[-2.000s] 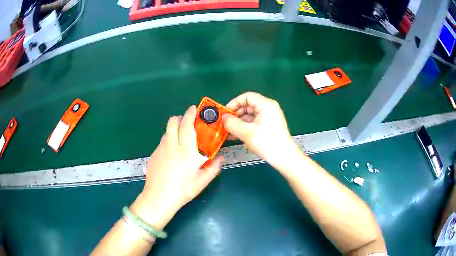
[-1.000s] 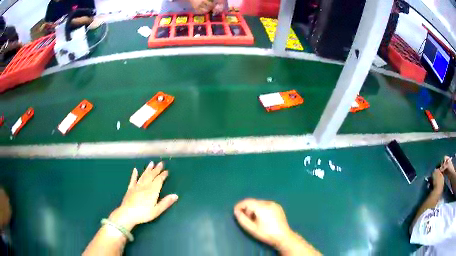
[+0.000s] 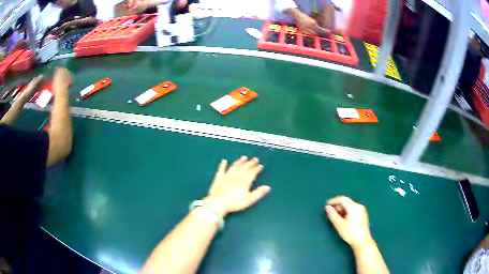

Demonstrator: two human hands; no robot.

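Observation:
Orange phone back housings lie apart on the green belt. The nearest housing [image 3: 234, 100] has a white patch at its left end and a dark ring at its right end. Another housing [image 3: 357, 115] lies further right. My left hand [image 3: 233, 184] rests palm down on the worktop, fingers spread, holding nothing, on the near side of the rail. My right hand [image 3: 348, 219] is curled over the worktop to the right. Its fingers are closed and no object shows in it. Neither hand touches a housing.
A pale rail [image 3: 268, 140] separates belt and worktop [image 3: 161, 187]. A grey post [image 3: 437, 91] stands at right. White scraps [image 3: 399, 190] and a dark slab [image 3: 468, 200] lie at right. A red tray [image 3: 305, 49] is on the far side. Another person's arm [image 3: 61, 123] reaches over the belt at left.
Two seconds ago both my hands held an orange housing over the belt; they have let go and lie apart on the worktop. The view has turned left since one second ago.

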